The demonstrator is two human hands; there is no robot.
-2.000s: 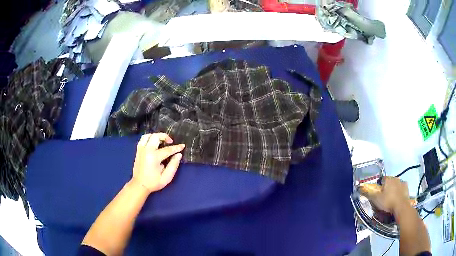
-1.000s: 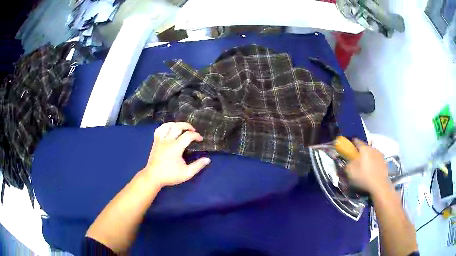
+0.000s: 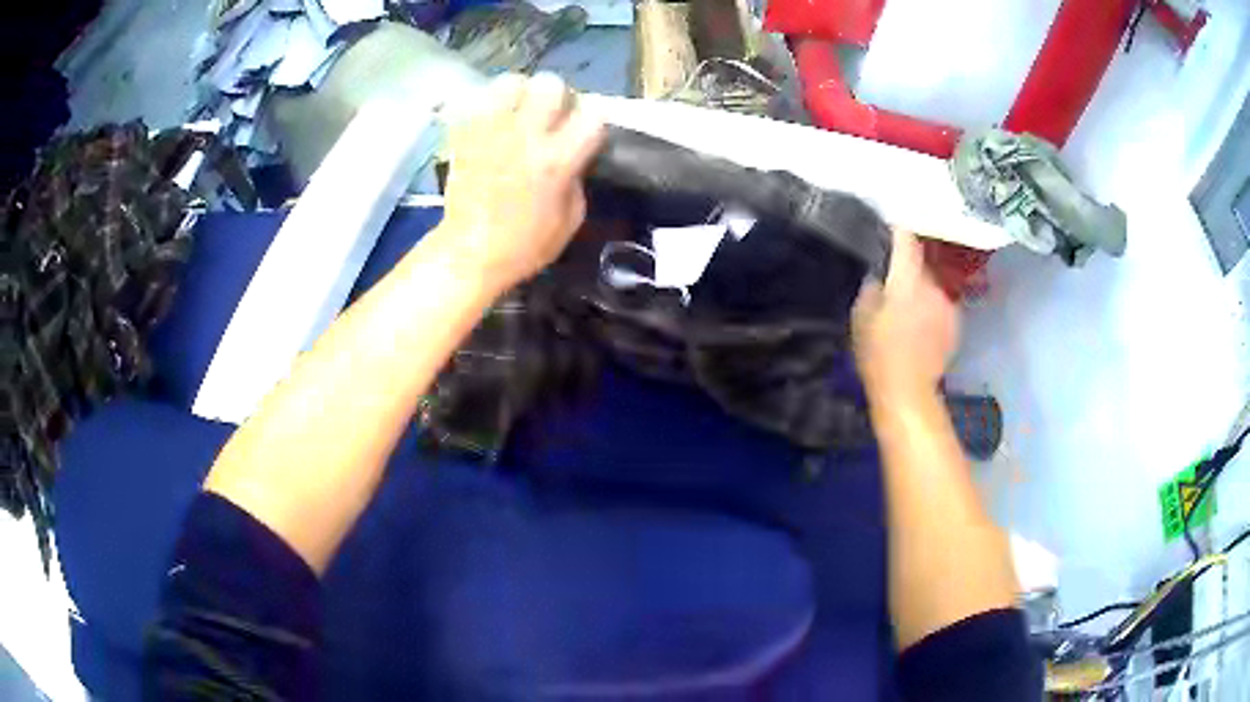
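Observation:
My left hand (image 3: 518, 178) and my right hand (image 3: 905, 322) hold the dark plaid garment (image 3: 658, 336) stretched between them over the far part of the navy table. Its upper edge runs from hand to hand, and its dark inside shows. A white tag (image 3: 685, 254) and a white loop lie against the dark inside. The cloth is blurred, and its lower part hangs in folds. The navy padded arm (image 3: 644, 590) is in front, with no cloth on it. The iron is mostly hidden at the lower right edge; only a tan part (image 3: 1076, 675) shows.
A heap of plaid pieces (image 3: 82, 274) is at the left. White rails (image 3: 309, 281) run along the left and back. A grey-green rag (image 3: 1035, 192) hangs on the back rail's right end. Red pipes (image 3: 877, 117) stand behind. Cords and a warning sticker (image 3: 1187, 497) are at the right.
My right hand has let go of the iron and moved up to the garment's right side. My left hand has moved up and away. The garment is now lifted and spread between both hands.

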